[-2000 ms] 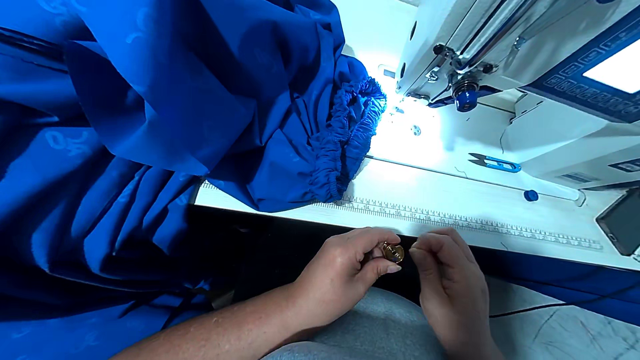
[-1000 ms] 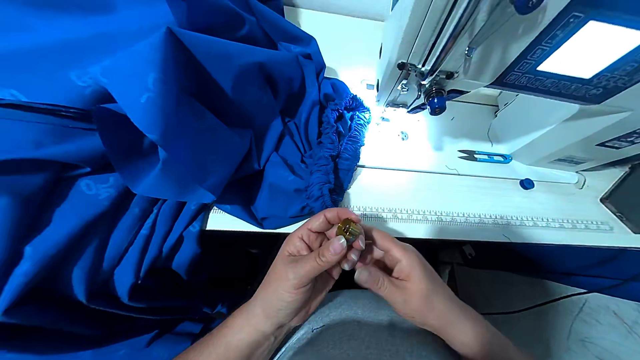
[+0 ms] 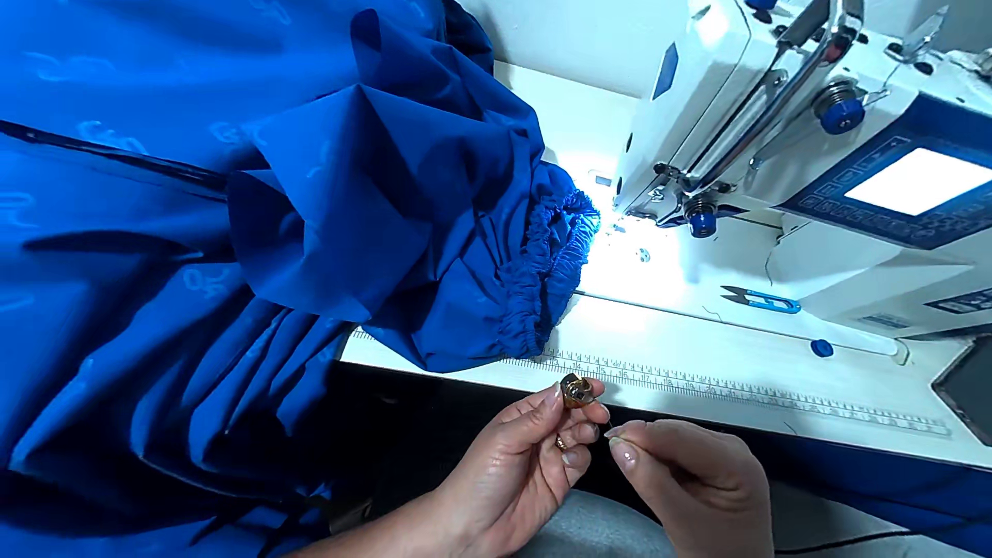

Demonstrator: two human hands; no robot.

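My left hand [image 3: 527, 457] holds a small brass-coloured metal part, seemingly a bobbin case [image 3: 576, 390], between thumb and fingertips, just off the table's front edge. Close beside it on the right, my right hand [image 3: 690, 480] has thumb and forefinger pinched together on what looks like a thin thread [image 3: 609, 425] that runs toward the metal part. Blue fabric [image 3: 333, 201] with a gathered, elasticated end [image 3: 542, 271] lies on the table to the left, its gathers beside the lit needle area of the sewing machine [image 3: 697, 155].
Blue-handled thread snips [image 3: 762, 300] and a blue round cap [image 3: 822, 348] lie on the table right of the needle area. A ruler scale [image 3: 697, 387] runs along the front edge. A dark device [image 3: 969, 387] sits at the far right, and a cable [image 3: 852, 536] passes below.
My hands, together a second ago, have drawn slightly apart, with the thread-like strand between them. The metal part stays in my left hand. The view has shifted.
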